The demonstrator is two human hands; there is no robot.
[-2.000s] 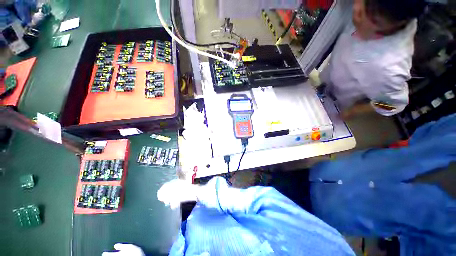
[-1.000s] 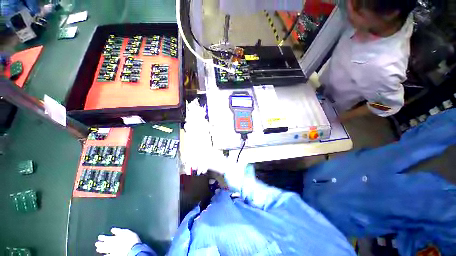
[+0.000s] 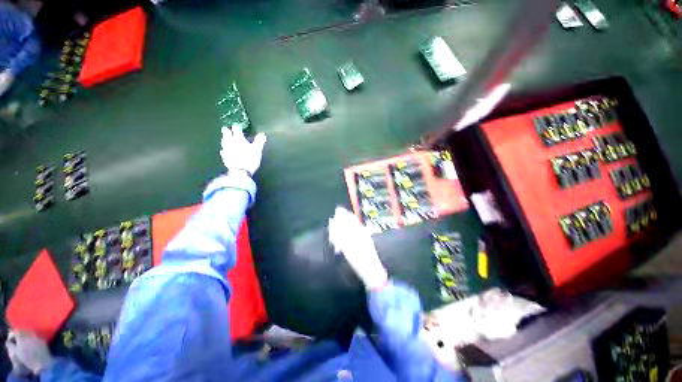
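Note:
My left hand [image 3: 241,151], white-gloved, reaches forward over the green bench. Its fingers are apart and its fingertips are at the lower end of a green panel [image 3: 233,107]; no clear grip shows. My right hand [image 3: 357,246], also white-gloved and blurred, is over the bench just left of and below a small red pad [image 3: 455,195]. Nothing shows in it, but its finger shape is unclear. The pad carries populated panels [image 3: 410,192]. More green panels, one [image 3: 309,95] and a smaller one [image 3: 350,76], lie to the right of my left hand.
A black tray [image 3: 499,216] with red lining holds rows of populated panels at right. A populated panel [image 3: 449,265] and yellow stick [image 3: 482,259] lie beside it. Red sheets [image 3: 250,287] and more panels [image 3: 112,254] are at left. Another person's gloved hand [image 3: 28,351] is at lower left.
The view has swung left, from the machine to the bench. My left hand has reached out to a green panel. My right hand has left the machine-table side and is over the bench.

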